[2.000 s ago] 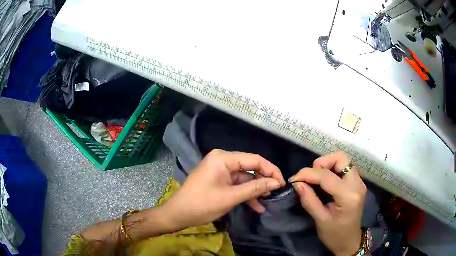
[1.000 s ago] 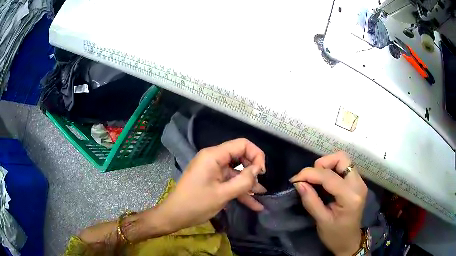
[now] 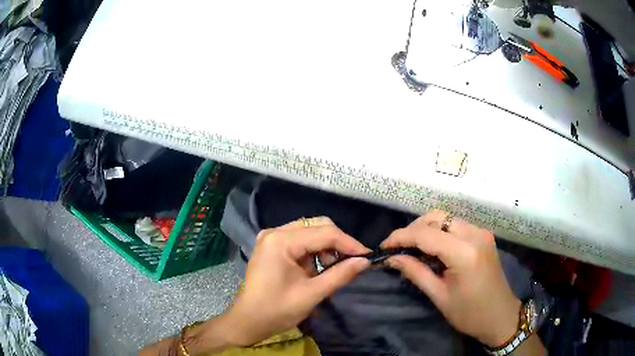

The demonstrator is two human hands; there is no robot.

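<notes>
A dark denim garment, greyer on its wrong side, lies on the lap just below the table edge. My left hand pinches a thin dark seam or edge between thumb and forefinger. My right hand pinches the same edge just beside it, the fingertips of both hands almost touching. The fingers hide part of the pinched edge. Thread snips with orange-red handles lie on the machine bed by the needle area.
The white table with a printed ruler edge spans the view above my hands. A green plastic basket with dark garments stands on the floor at left. Blue crates or covers with pale garments stand at far left. A small beige square is on the table.
My left hand has moved right, back to the dark edge, and now pinches it beside my right hand. The camera view has shifted, so the table and basket appear lower.
</notes>
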